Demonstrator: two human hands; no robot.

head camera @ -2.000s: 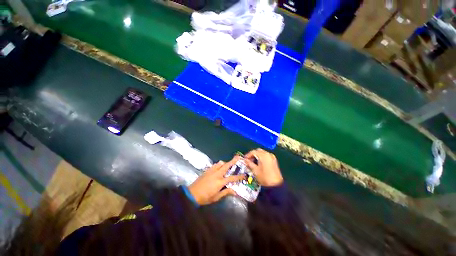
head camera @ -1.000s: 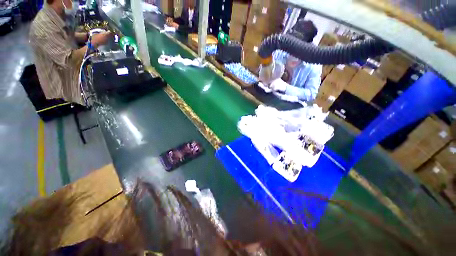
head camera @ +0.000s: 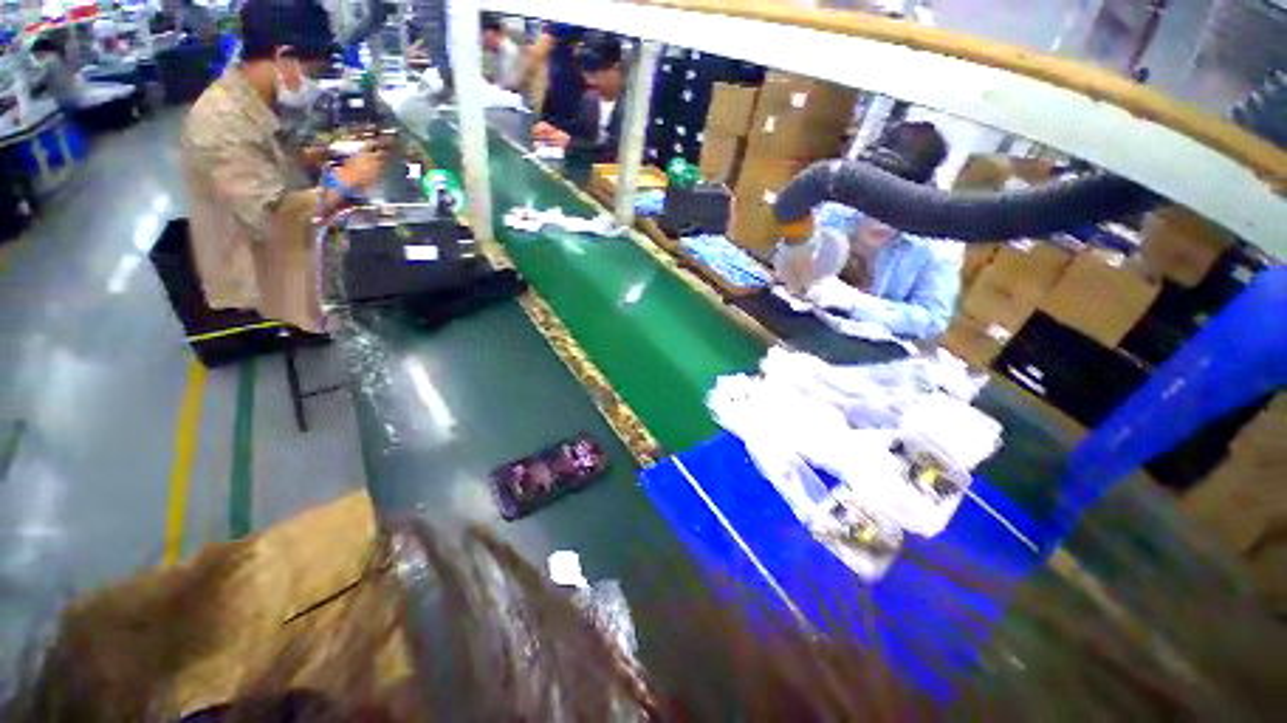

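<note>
Neither of my hands is in the picture; blurred brown hair covers the lower edge. Nearest in front, a small white piece (head camera: 566, 568) lies on the dark green bench, with a crumpled clear bag (head camera: 608, 616) beside it, partly hidden by the hair. A stack of white units and bagged cords (head camera: 833, 417) sits on the blue corrugated sheet (head camera: 727, 511). Two open housings at its near side show small dark and coloured parts. A smartphone (head camera: 551, 476) lies on the bench to the left of the sheet.
The green conveyor (head camera: 635, 332) runs away beyond the rail (head camera: 586, 379). A person (head camera: 261, 184) is at the left; another in light blue (head camera: 903, 276) works across the belt. A black hose (head camera: 974, 205) hangs overhead. A carton (head camera: 268, 593) stands lower left.
My hands and the housing they held, seen in the oldest frame, are out of view. The view has swung up and left, showing the line and people. The stack stays on the blue sheet.
</note>
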